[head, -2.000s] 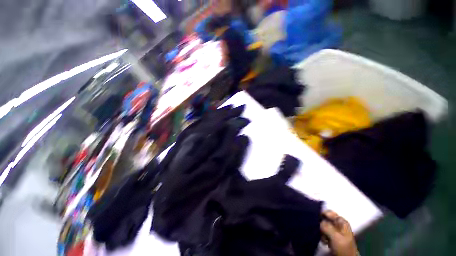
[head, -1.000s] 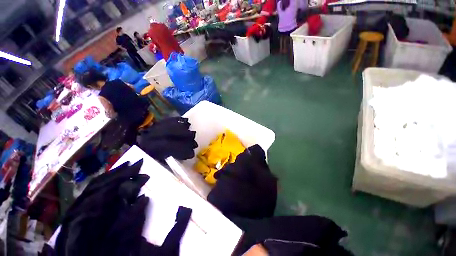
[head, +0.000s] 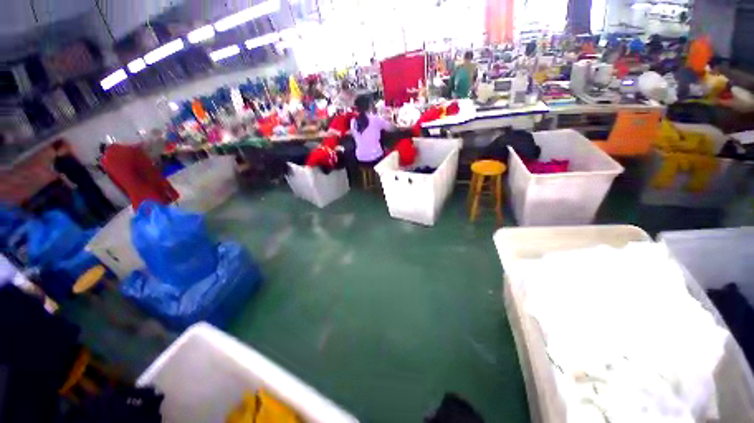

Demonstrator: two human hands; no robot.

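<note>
Neither of my hands is in the picture. A small dark piece, apparently black cloth, is cut off by the bottom edge right of centre. Nearest in front at the lower left is a large white bin with yellow cloth in it. Black cloth lies at that bin's left side. What my hands hold cannot be seen.
A white bin heaped with white cloth stands at the right. Blue bags sit on the green floor at the left. Further back are more white bins, a yellow stool and a seated person in purple.
The view has swung right and up, away from the white table and its black garments, towards the floor and bins. The hand seen earlier at the bottom is out of the picture.
</note>
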